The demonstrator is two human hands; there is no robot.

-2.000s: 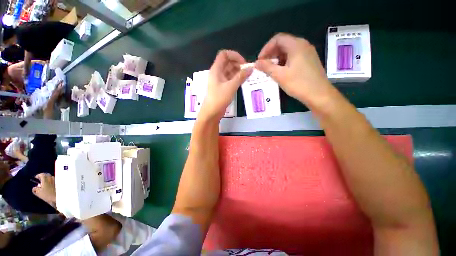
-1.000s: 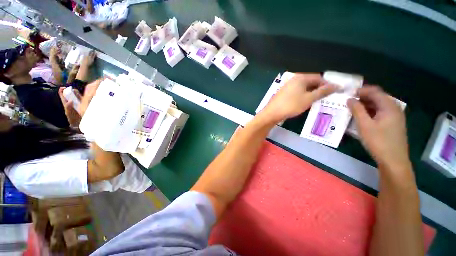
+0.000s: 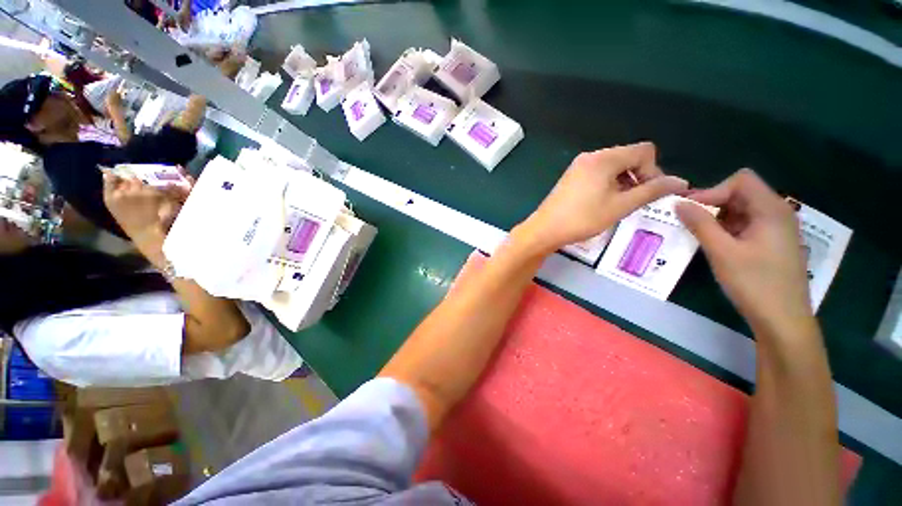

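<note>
A white retail box (image 3: 645,247) with a purple rectangle stands on the belt edge strip between my two hands. My left hand (image 3: 598,196) holds its top edge at the left with thumb and fingers. My right hand (image 3: 744,237) holds the top right corner. The end flap at the top is mostly hidden by my fingers. A second white box (image 3: 823,251) is partly behind my right hand. Another box shows just under my left hand, mostly hidden.
The pink-red foam mat (image 3: 593,395) lies below my forearms. Several small boxes (image 3: 483,133) are scattered on the green belt (image 3: 633,89). A stack of flat white blanks (image 3: 223,232) is at the left. A person in white (image 3: 109,341) and another in a dark top are beyond it.
The top flap that stood up is now down under my fingers. The scattered boxes have shifted right in view, and the box at the far right is now mostly out of frame.
</note>
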